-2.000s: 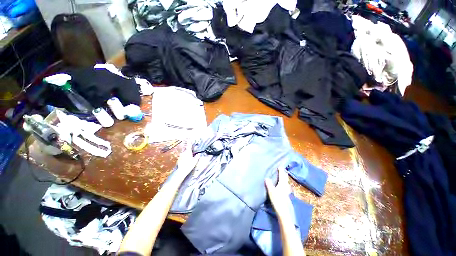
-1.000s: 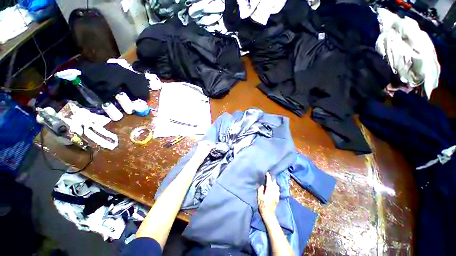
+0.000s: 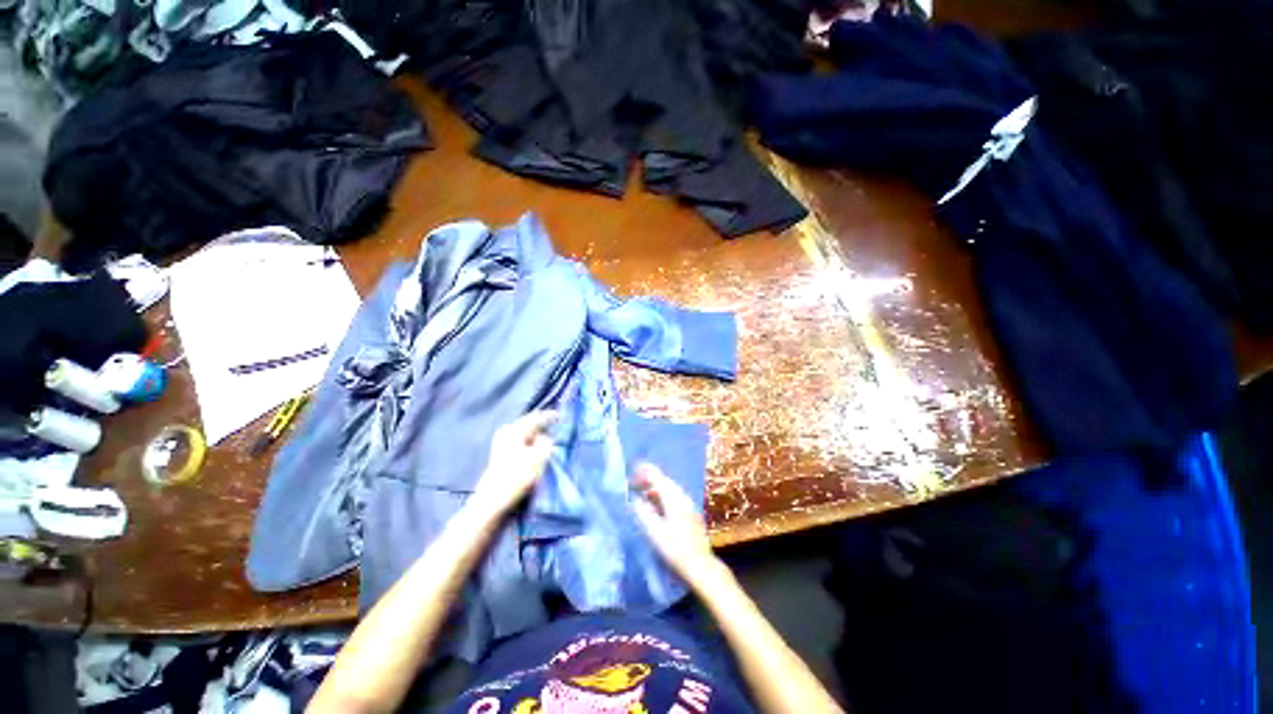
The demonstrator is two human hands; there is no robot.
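A grey-blue jacket body (image 3: pixel 468 349) lies on the brown table in front of me, with its shiny lining (image 3: pixel 405 342) showing in folds at the left. A blue sleeve-like piece (image 3: pixel 677 339) sticks out to the right. My left hand (image 3: pixel 519 453) is on the jacket's middle, fingers at the edge of the grey-blue cloth; whether it pinches the cloth is unclear. My right hand (image 3: pixel 670 513) is over the blue piece at the lower right, fingers apart and curved.
A white paper sheet (image 3: pixel 265 328), a tape roll (image 3: pixel 173 455) and thread cones (image 3: pixel 70 430) are at the left. Black garment pieces (image 3: pixel 237 133) lie along the far side. A navy bundle (image 3: pixel 1075 279) with a white tie is at the right, above a blue plastic basket (image 3: pixel 1187 558).
The view has swung to the right. My left hand has moved from the lining folds to the jacket's middle. My right hand has moved right, off the grey-blue body.
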